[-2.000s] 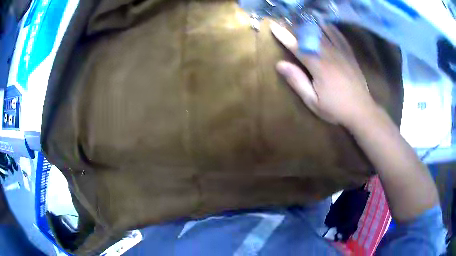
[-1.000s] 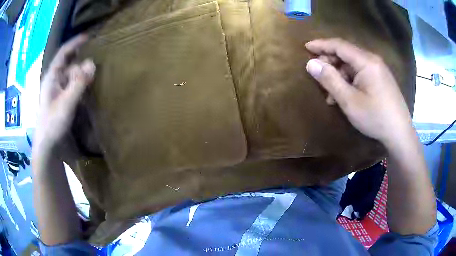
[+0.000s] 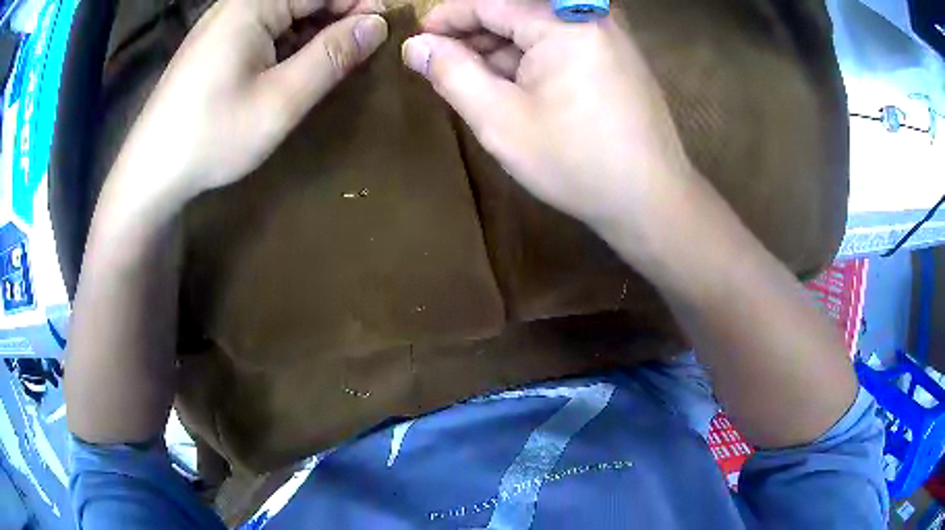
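The brown garment body (image 3: 663,248) covers the table and hangs over the wearer's lap. A flat brown patch pocket (image 3: 352,259) with a rounded lower right corner lies on it. My left hand (image 3: 249,93) and my right hand (image 3: 560,114) are close together at the pocket's upper edge, near the top of the picture. Thumb and fingertips of each hand pinch the brown cloth there. Fine pale thread ends lie on the pocket.
The blue-grey cylindrical machine part (image 3: 580,8) shows at the top edge, above my right hand. The white machine table (image 3: 891,135) shows at the right, with a black cord. A red basket (image 3: 837,295) and a blue plastic basket (image 3: 912,414) are below right.
Both hands have moved inward and up from the sides of the cloth and now pinch it together near the top. The pocket, out of view at first, lies on the garment.
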